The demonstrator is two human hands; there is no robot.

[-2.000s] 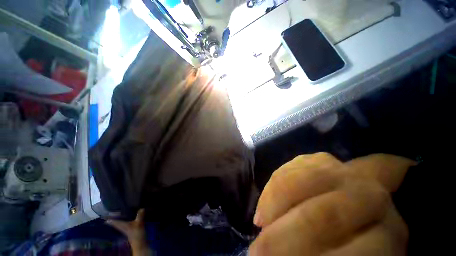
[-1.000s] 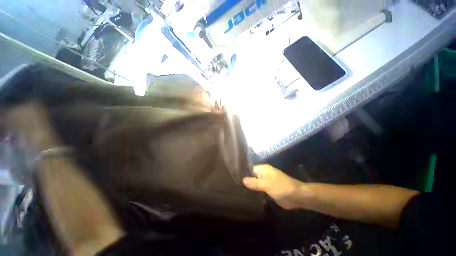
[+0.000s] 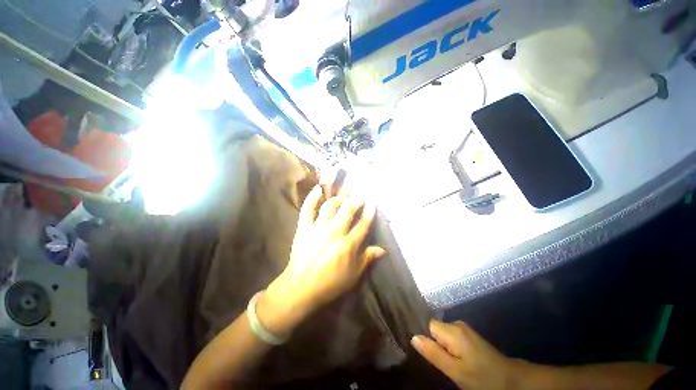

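Observation:
A dark brown garment piece (image 3: 252, 251) lies bunched from the presser foot and needle (image 3: 351, 141) down over the table's front edge. My left hand (image 3: 328, 240), with a pale band on the wrist, lies flat on the cloth just below the needle, fingers slightly spread and pointing to the presser foot. My right hand (image 3: 462, 350) pinches the cloth's right edge near the table's front edge. The white sewing machine (image 3: 458, 46) has a blue stripe and "JACK" lettering. Glare hides the cloth right at the needle.
A black-screened smartphone (image 3: 532, 151) lies on the machine bed, right of a small metal fitting (image 3: 481, 199). The sewing lamp (image 3: 172, 152) glares at left. A measuring scale (image 3: 534, 259) runs along the front edge. A second machine part with a round wheel (image 3: 27, 303) stands at far left.
My left hand has come from the far left onto the cloth by the needle. My right hand still holds the edge, now lower in view. The cloth has settled from its blurred sweep.

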